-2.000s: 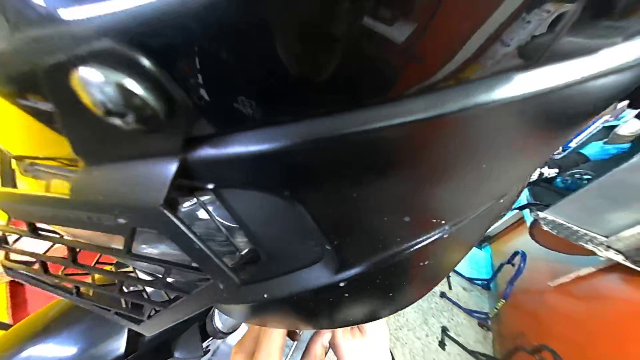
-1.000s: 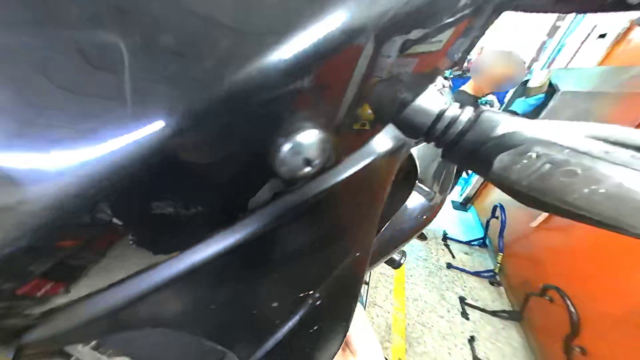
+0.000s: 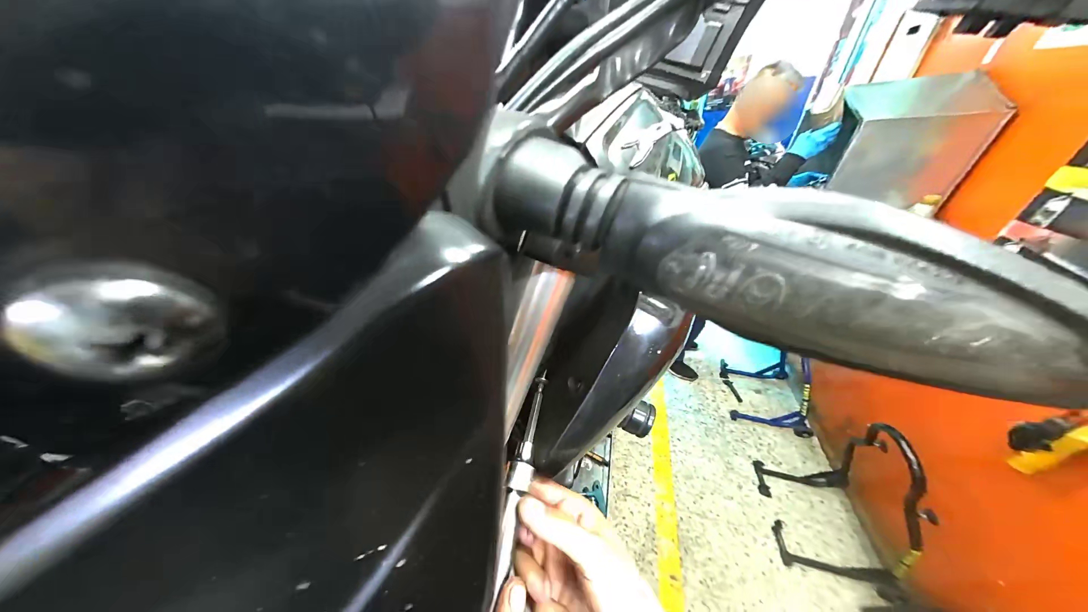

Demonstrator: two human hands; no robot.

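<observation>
At the bottom centre, my right hand (image 3: 565,540) has its thumb and fingers closed around the collar of a metal hand tool with a slim shaft (image 3: 534,416). The shaft points up beside the motorcycle's fork tube (image 3: 537,323), behind the edge of a glossy black fairing panel (image 3: 408,408). The tool's lower part is largely hidden by my fingers and the panel. A fingertip shows at the bottom edge; I cannot tell which hand it belongs to. The rest of my left hand is out of sight. The black front fender (image 3: 616,374) lies right of the shaft.
A rubber-stalked turn signal (image 3: 850,289) juts across the view above my hand. Black (image 3: 914,476) and blue paddock stands (image 3: 778,418) stand by the orange wall (image 3: 1003,493). A person in blue gloves (image 3: 739,140) is farther back, near a metal cabinet (image 3: 926,136).
The view has swung a lot, bringing the turn signal large into the foreground. My right hand and the tool now show beside the fork, where the panel hid most of them before.
</observation>
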